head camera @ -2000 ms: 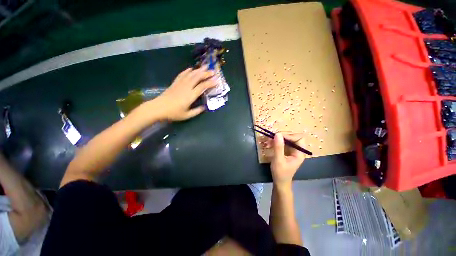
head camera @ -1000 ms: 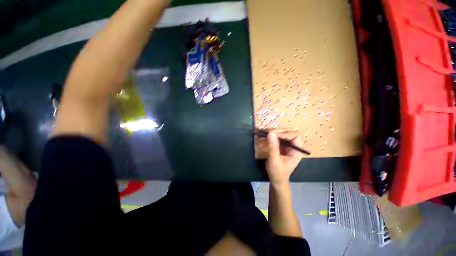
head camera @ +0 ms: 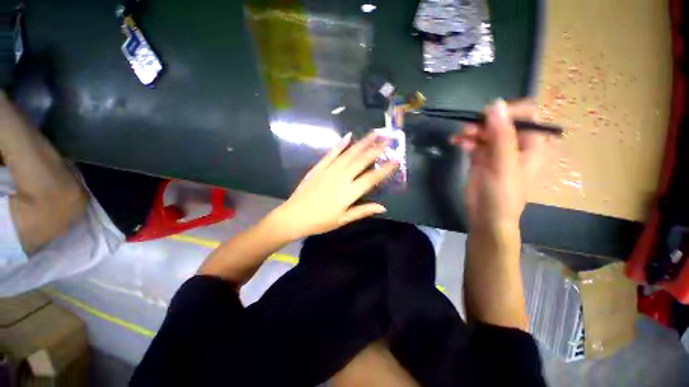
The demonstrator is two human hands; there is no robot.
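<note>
A circuit board assembly point(head camera: 393, 162) lies on the dark green bench, its silvery end partly under the fingers of my left hand point(head camera: 336, 185). My left hand rests on it with fingers spread, pressing it to the bench. A black module point(head camera: 375, 89) and an orange-gold flex cable point(head camera: 415, 100) show at its upper end. My right hand point(head camera: 498, 162) is blurred and holds black tweezers point(head camera: 529, 126), their points at the flex cable. Whether the tips hold a tiny piece cannot be told. The tan board point(head camera: 604, 45) with scattered red and white specks lies to the right.
Stacked board assemblies point(head camera: 455, 38) lie above my right hand. Clear film point(head camera: 332, 53) with yellow tape point(head camera: 283, 53) lies at upper middle. Another board assembly point(head camera: 142, 57) is at left. The red bin point(head camera: 656, 249) is at the right edge. Another person's arm point(head camera: 45, 181) is at left.
The view has shifted right and down the bench. My left hand has come back down onto a single board assembly. My right hand has moved the tweezers left from the tan board to that assembly.
</note>
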